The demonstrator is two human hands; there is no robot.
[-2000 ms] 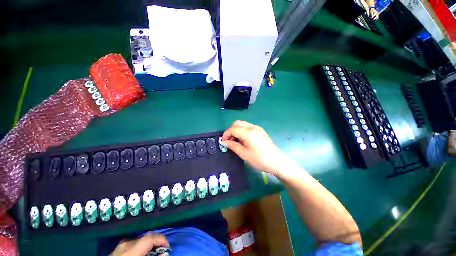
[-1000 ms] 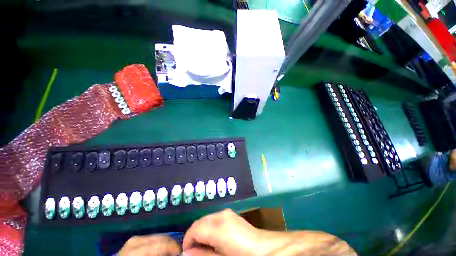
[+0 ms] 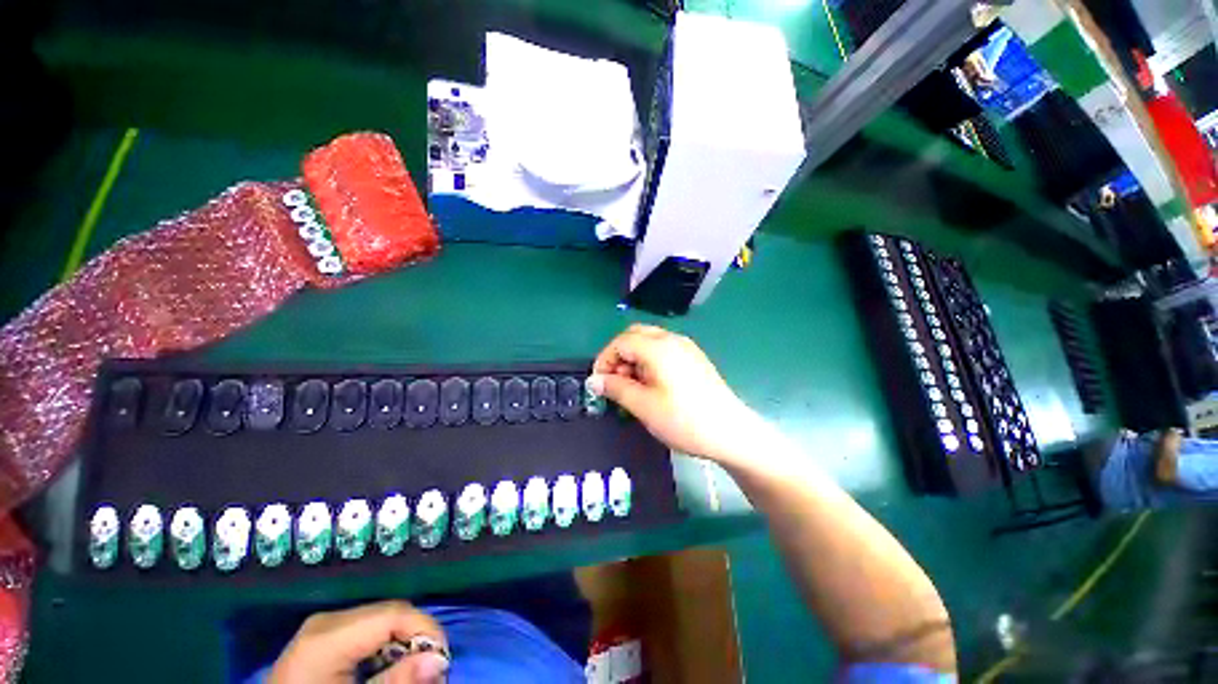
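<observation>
The black foam tray (image 3: 347, 468) lies in front of me. Its near row holds green circuit boards with round white ends (image 3: 314, 532). Its far row holds black oval housings (image 3: 385, 401). My right hand (image 3: 664, 388) is at the right end of the far row, with thumb and fingertips pinched on a green and white circuit board (image 3: 594, 389) at the slot there. My left hand (image 3: 363, 644) is low at the bottom edge, closed around small dark and metallic parts, mostly hidden by the fingers.
Pink-red bubble wrap (image 3: 160, 301) with several boards lies at left. A cloth-covered machine (image 3: 457, 140) and a white box (image 3: 721, 147) stand behind the tray. More black trays (image 3: 922, 361) lie at right. An open cardboard box (image 3: 695, 608) is below the bench edge. Another person's arm (image 3: 1169, 461) shows far right.
My right hand has moved from beside my left hand at the bottom edge up to the far row's right end. My left hand has shifted left, and small parts now show in it.
</observation>
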